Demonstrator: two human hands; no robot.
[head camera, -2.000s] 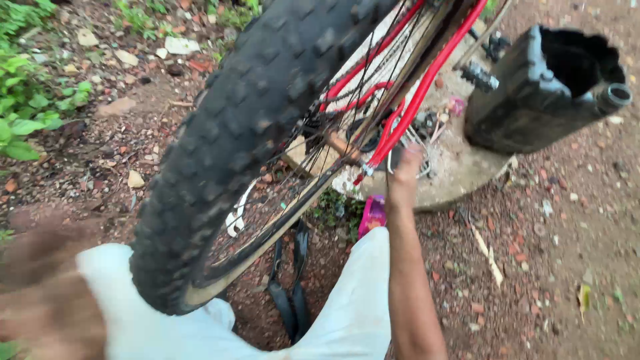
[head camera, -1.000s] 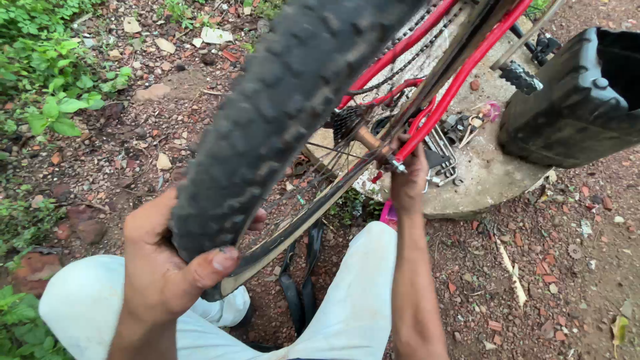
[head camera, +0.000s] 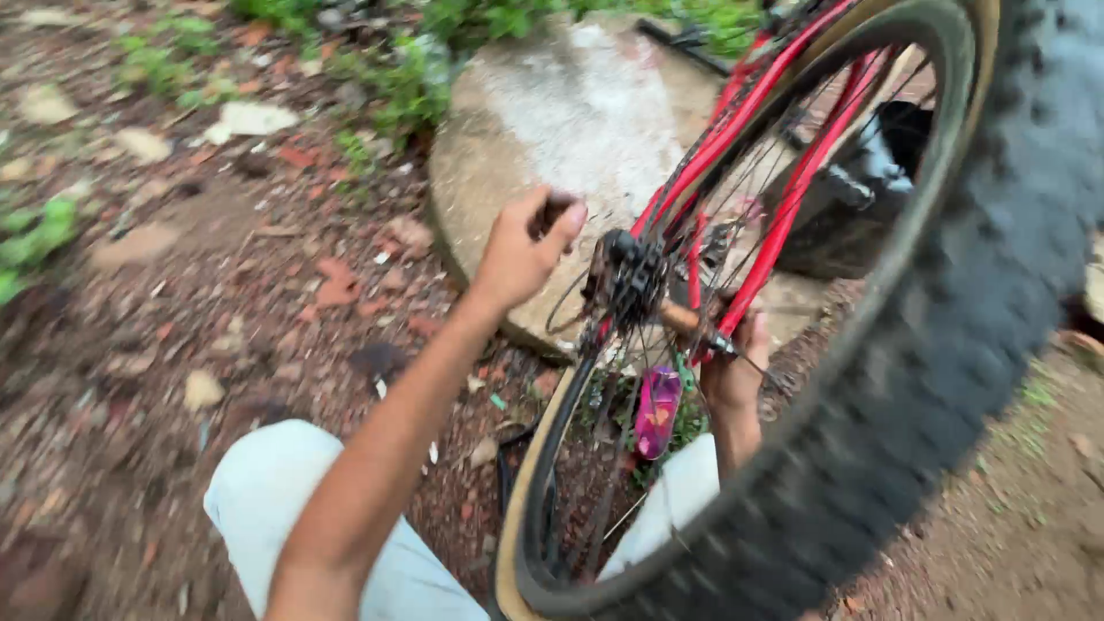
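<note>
A bicycle wheel with a knobby black tyre (head camera: 966, 345) fills the right side, set in a red bicycle frame (head camera: 780, 220). My left hand (head camera: 530, 246) is raised just left of the rear derailleur and sprockets (head camera: 634, 276), fingers curled with a gap to the thumb; nothing shows in it. Beyond the spokes, my right hand (head camera: 733, 366) is at the frame end by the axle, right of the brownish hub (head camera: 681, 317). Spokes and frame partly cover its fingers, so its grip is unclear.
A round concrete slab (head camera: 561, 129) lies under the bicycle. A cut black plastic container (head camera: 828, 224) stands behind the wheel. A pink packet (head camera: 657, 412) lies below the hub. Stones, brick bits and weeds cover the ground at left.
My left hand has let go of the tyre and come up beside the derailleur. The wheel now stands farther right in view. My right hand remains near the axle end.
</note>
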